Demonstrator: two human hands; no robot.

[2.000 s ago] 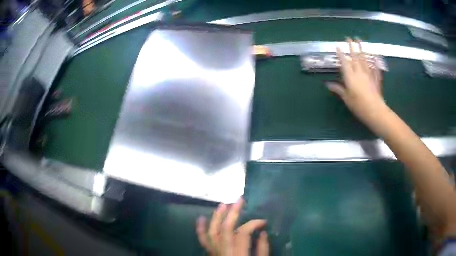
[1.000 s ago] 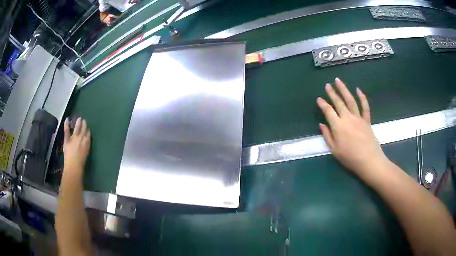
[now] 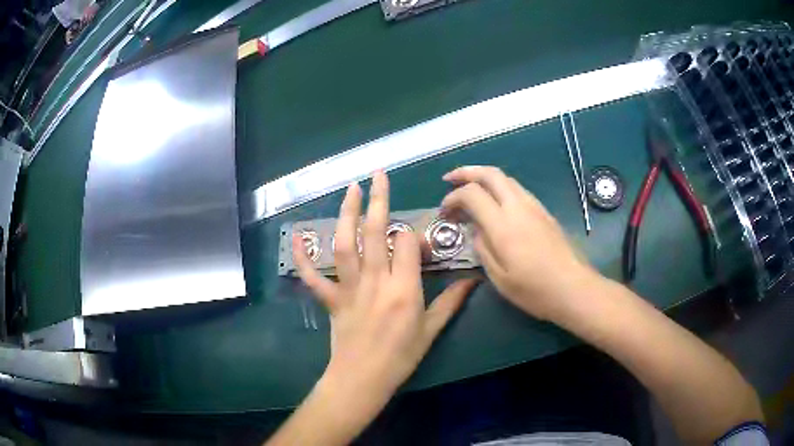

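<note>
A four-position metal fixture lies on the green surface in front of me, below the guide rail. Silvery ringed round parts sit in its nests; the rightmost one shows fully, the others are partly covered by fingers. My left hand lies over the fixture with fingers spread across its left and middle nests and the thumb near its lower right edge. My right hand is at the fixture's right end, fingers bent, fingertips beside the rightmost round part. Whether its fingers grip the end is partly hidden.
A large shiny steel plate lies left. A guide rail crosses the surface. Tweezers, a dark round part, red-handled pliers and a clear blister tray are at right. Another fixture is at the top edge.
The view has shifted right. Both hands have come together over a fixture now lying below the rail; my left hand came from the far left. Pliers and blister tray now show fully.
</note>
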